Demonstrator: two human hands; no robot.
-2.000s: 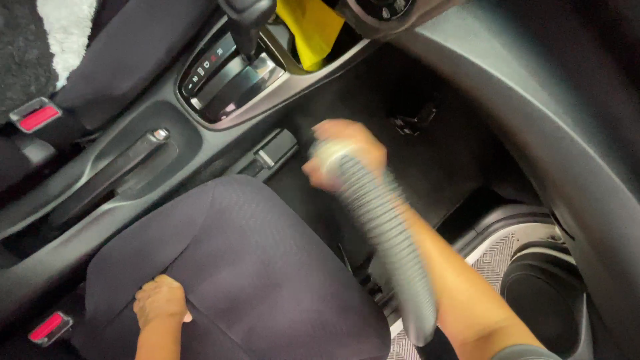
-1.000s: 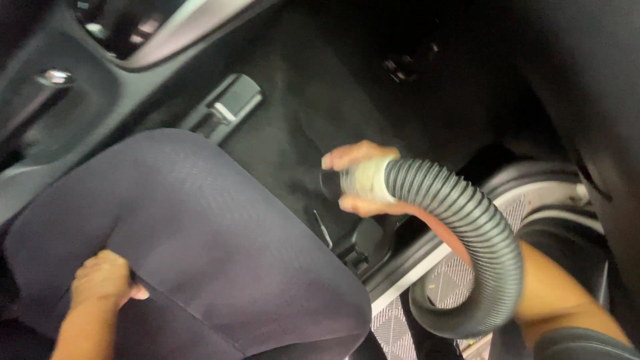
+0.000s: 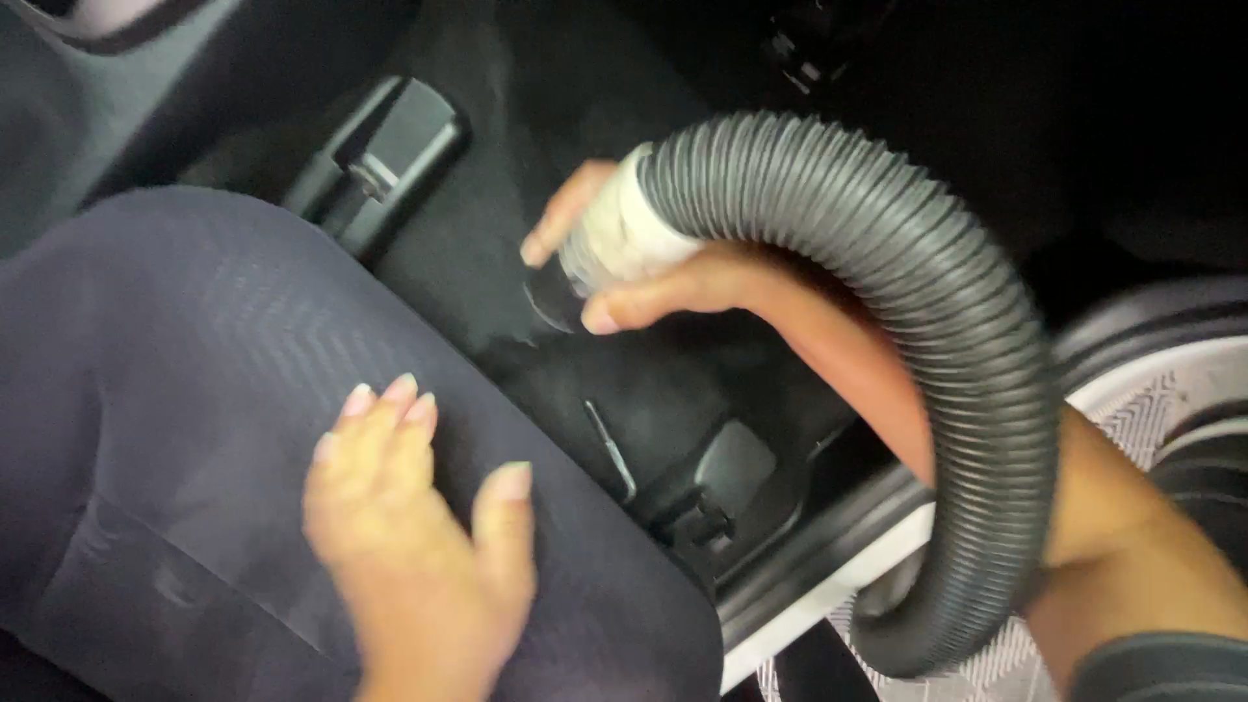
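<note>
My right hand (image 3: 643, 283) is closed around the pale cuff (image 3: 624, 229) of a ribbed grey vacuum hose (image 3: 936, 283). The cuff's dark end points down at the black car floor carpet (image 3: 468, 263), and whether it touches the carpet cannot be told. From the cuff the hose arcs over my right forearm and curls back near the door sill. My left hand (image 3: 419, 526) is over the dark fabric car seat cushion (image 3: 244, 390), fingers apart and holding nothing. Contact between that hand and the cushion is unclear.
A seat rail cover (image 3: 400, 146) rises from the floor beside the seat front, with a second rail end (image 3: 731, 468) nearer the sill. Between them lies a thin metal rod (image 3: 611, 450). Pedals (image 3: 804, 63) show dimly at the top. The white door sill (image 3: 829, 595) crosses the lower right.
My left hand, earlier closed on the seat cushion, has moved toward the seat's front edge and its fingers have spread. My right hand still holds the hose cuff. The view has moved closer.
</note>
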